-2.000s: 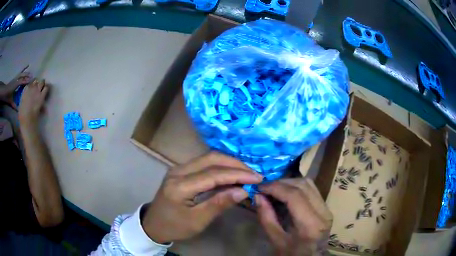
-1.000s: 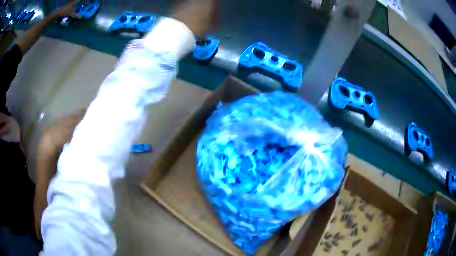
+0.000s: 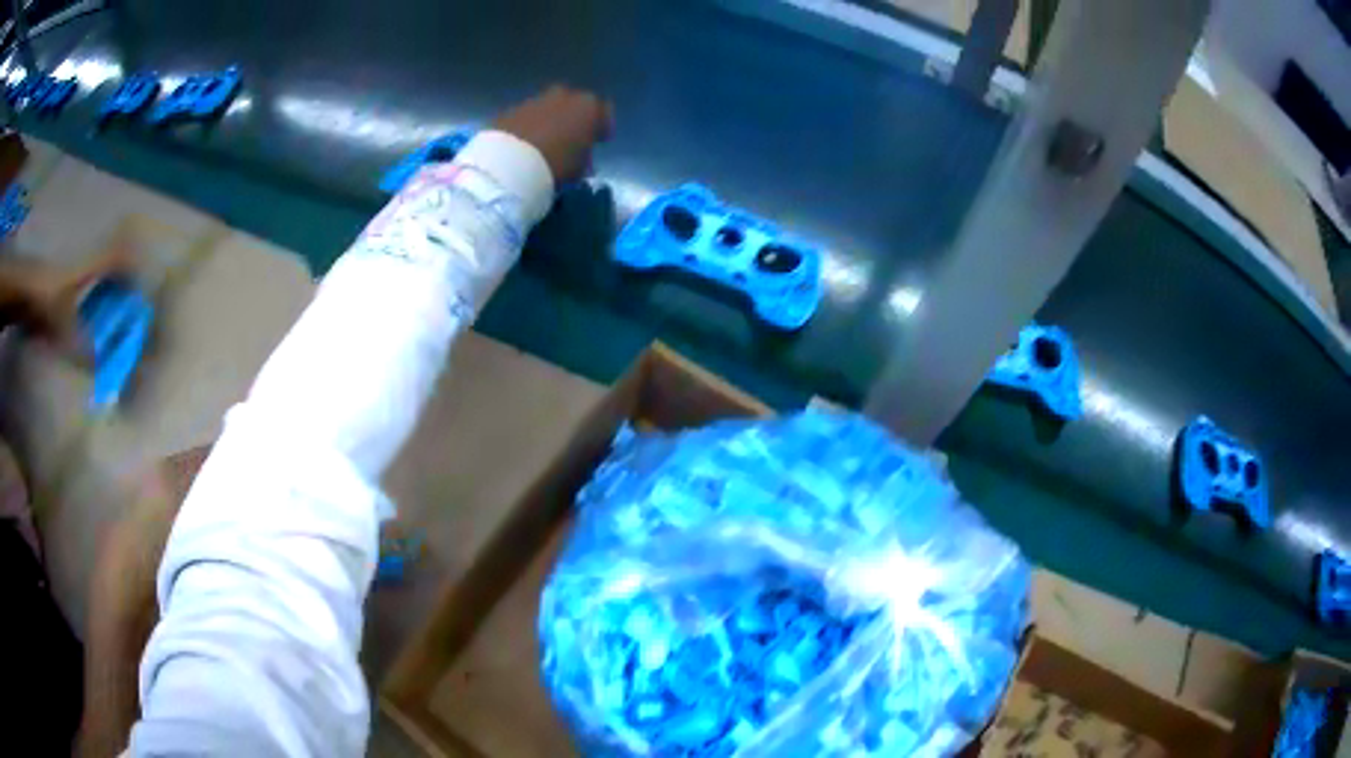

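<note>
My left hand [image 3: 563, 131] is over the dark conveyor, small and blurred, its fingers partly curled; whether it holds anything cannot be told. Its white sleeve crosses the left of the view and partly hides a blue controller shell [image 3: 424, 157]. Another blue controller shell [image 3: 720, 252] lies on the belt to the right of the hand. My right hand is out of the picture. The clear bag of blue parts [image 3: 785, 578] stands in a cardboard box [image 3: 496, 592] at the bottom centre.
A grey metal post [image 3: 1045, 208] rises in front of the belt. More shells lie along the belt. The spring tray [image 3: 1185, 637] and a box with blue parts [image 3: 1304, 721] are cut off at lower right. Another person's hand [image 3: 52, 296] and blurred blue part [image 3: 116, 333] are at left.
Both hands were together at the bag two seconds ago; my left hand is now over the belt and my right is out of view. The view has shifted towards the conveyor.
</note>
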